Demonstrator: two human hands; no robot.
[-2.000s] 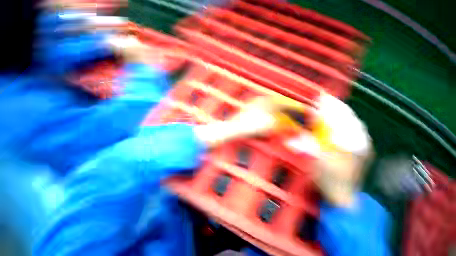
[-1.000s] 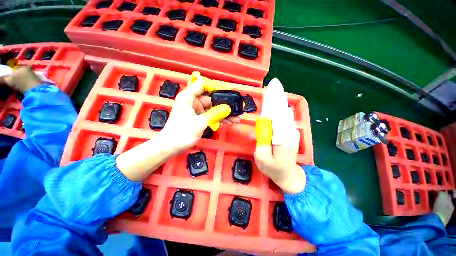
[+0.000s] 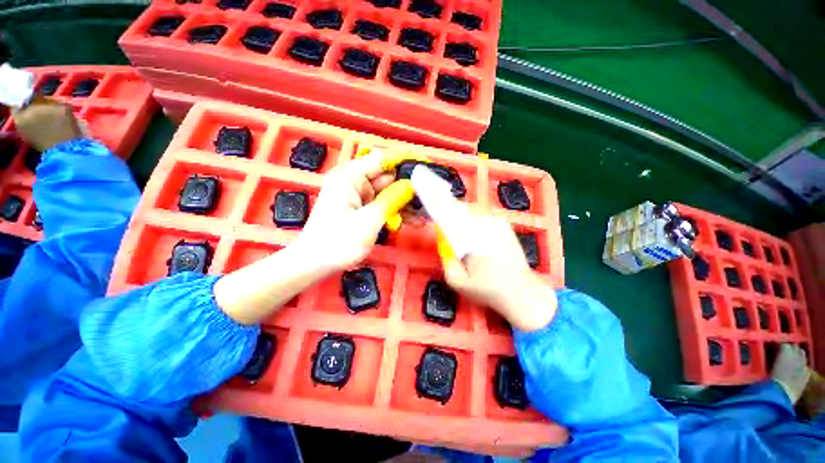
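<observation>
My left hand (image 3: 348, 212), with yellow finger cots, holds a black watch-like housing (image 3: 418, 170) between thumb and fingers above the foam tray. My right hand (image 3: 479, 249) has a white cloth (image 3: 435, 194) over its fingertips and presses it on the housing, which is partly hidden behind the cloth. The orange-red foam tray (image 3: 258, 246) lies below both hands, with black housings such as this one (image 3: 333, 359) in its pockets. My forearms and hands hide some pockets.
Stacked foam trays (image 3: 308, 83) with housings stand behind. Pale bottles with silver tops (image 3: 636, 240) and another filled tray (image 3: 692, 312) stand at right, a neighbour's hand (image 3: 791, 371) at it. At left, a neighbour's hand (image 3: 47, 122) is over a tray (image 3: 118, 110).
My right hand has moved left, bringing the cloth onto the housing, which has tilted. The neighbour's hand at left has moved a little and now shows a white cloth.
</observation>
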